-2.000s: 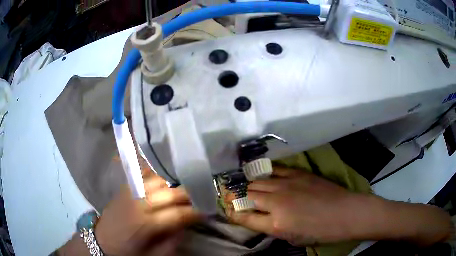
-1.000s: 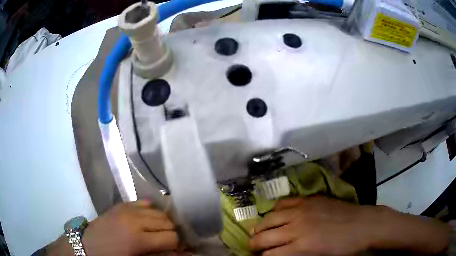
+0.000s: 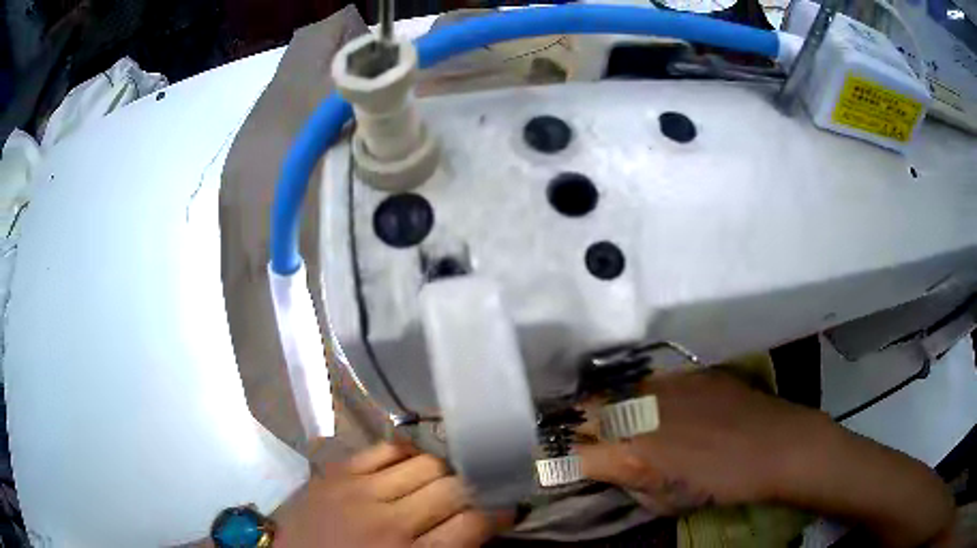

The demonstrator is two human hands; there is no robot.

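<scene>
The taupe cloth panel [image 3: 255, 246] runs along the left side of the white sewing machine head [image 3: 729, 214] and under it. My left hand [image 3: 391, 501] lies at the bottom centre, fingers bent on the cloth left of the pale lever cover [image 3: 480, 385]. My right hand [image 3: 718, 444] reaches in under the tension knobs [image 3: 630, 417], its fingertips hidden by the machine parts. Olive-green cloth [image 3: 739, 529] shows below and behind my right wrist. Grey-taupe folds [image 3: 584, 516] lie between the hands. The needle and presser foot are hidden. I cannot tell whether either hand grips cloth.
A blue hose [image 3: 295, 193] curves over the head, its white end [image 3: 304, 359] hanging left of my left hand. The white table [image 3: 118, 321] spreads left. White cloth [image 3: 102, 102] lies at the far left. A box with a yellow label [image 3: 873, 96] sits on the head.
My right hand has moved up and left, farther under the knobs, covering olive-green cloth. The taupe panel at the left is a narrower strip than two seconds ago. The view has shifted.
</scene>
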